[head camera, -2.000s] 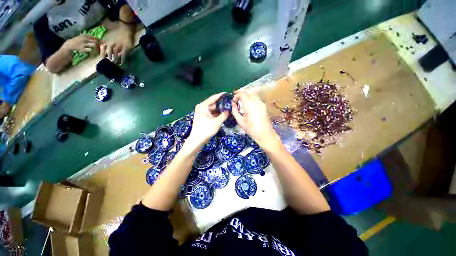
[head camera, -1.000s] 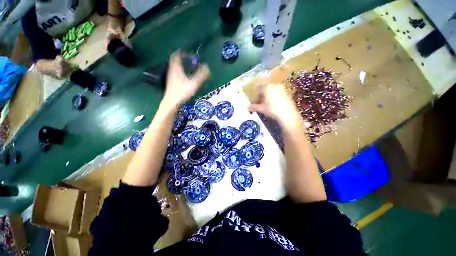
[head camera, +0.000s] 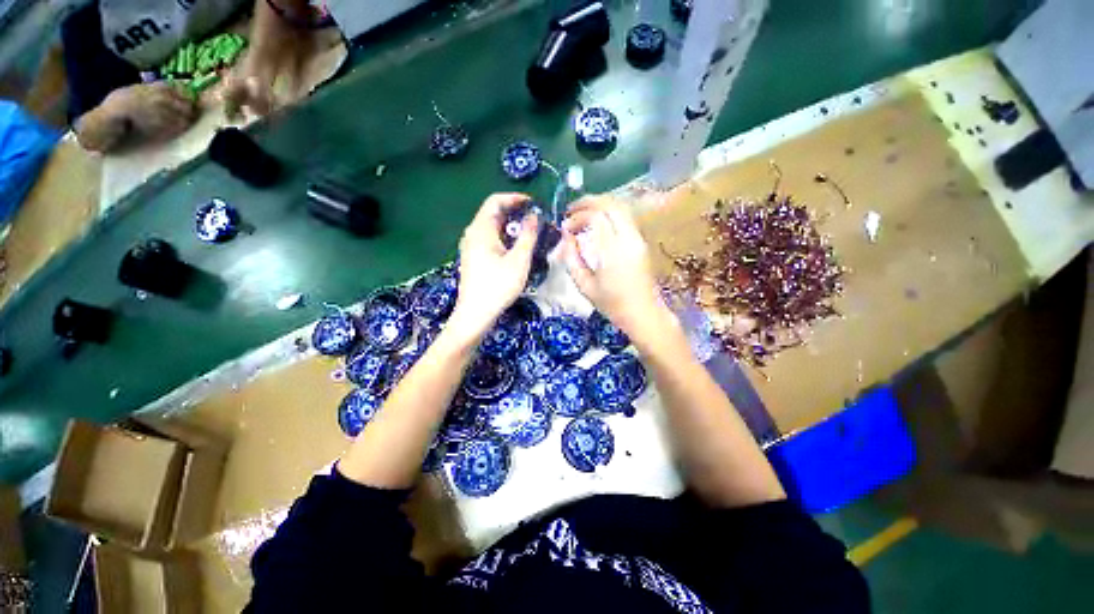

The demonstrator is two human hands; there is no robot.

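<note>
My left hand (head camera: 496, 258) holds a dark round unit (head camera: 523, 228) above the back of the heap. My right hand (head camera: 607, 262) is close beside it on the right, fingertips pinched together near a thin pale wire (head camera: 559, 190) that sticks up between the hands. Whether a small part is in the right fingertips is too small to tell. Many round units with a blue-white pattern (head camera: 481, 465) lie heaped on the white board (head camera: 546, 480) below my hands. A loose pile of small red-brown leaded components (head camera: 777, 262) lies to the right on the brown bench surface.
The green belt (head camera: 420, 96) crosses behind, carrying black cylinders (head camera: 344, 209) and round units (head camera: 521, 160). A pale post (head camera: 702, 90) stands at the belt's edge. Cardboard trays (head camera: 118, 482) are at left, a blue bin (head camera: 849, 450) at lower right. A person's hands (head camera: 162, 114) are opposite, by green parts.
My left hand, reaching over the belt a second ago, is back beside my right hand with a round unit. Black cylinders and units on the belt have shifted left.
</note>
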